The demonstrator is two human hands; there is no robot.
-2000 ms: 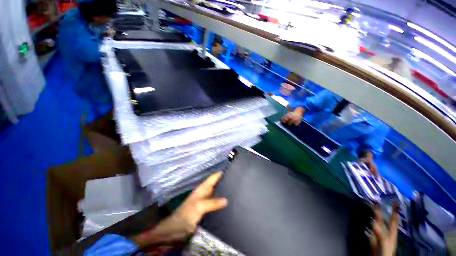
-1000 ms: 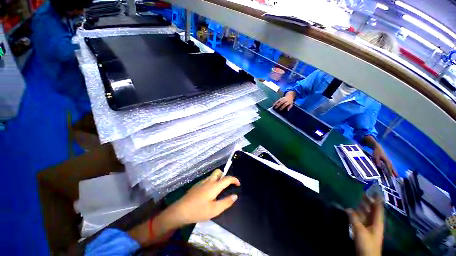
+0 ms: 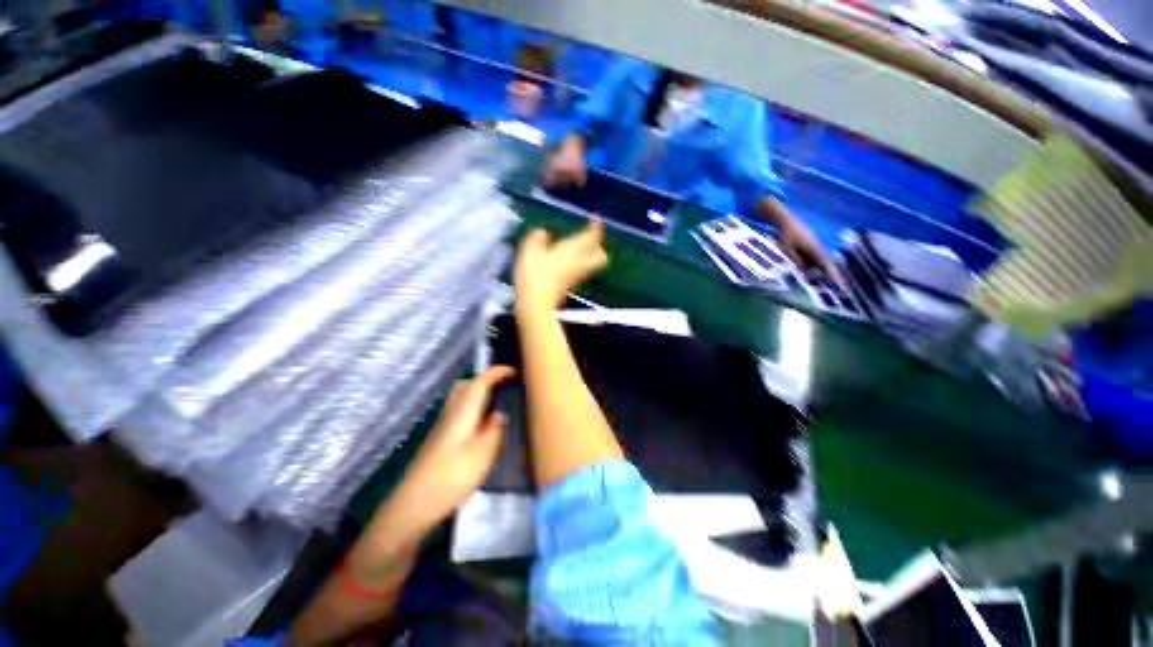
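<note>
A flat black panel (image 3: 658,398) lies in front of me on white backing sheet (image 3: 493,525), with white strips along its far edge. My left hand (image 3: 462,442) is at the panel's left edge, thumb and fingers apart; whether it grips the edge is unclear. My right hand (image 3: 556,268) reaches across the panel, past its far left corner, beside the bubble wrap stack. Its fingers are blurred, and I cannot tell if they hold anything. My right forearm hides part of the panel.
A tall bubble wrap stack (image 3: 341,316) with a black panel (image 3: 164,164) on top stands at left. Across the green bench (image 3: 936,430), a coworker (image 3: 670,126) handles another panel (image 3: 613,200) and die-cut sheets (image 3: 746,250). A yellow sheet (image 3: 1062,240) hangs at right.
The view has swung right. The panel now lies flat, further from me. My right hand has left the panel's right side and crossed over to its far left.
</note>
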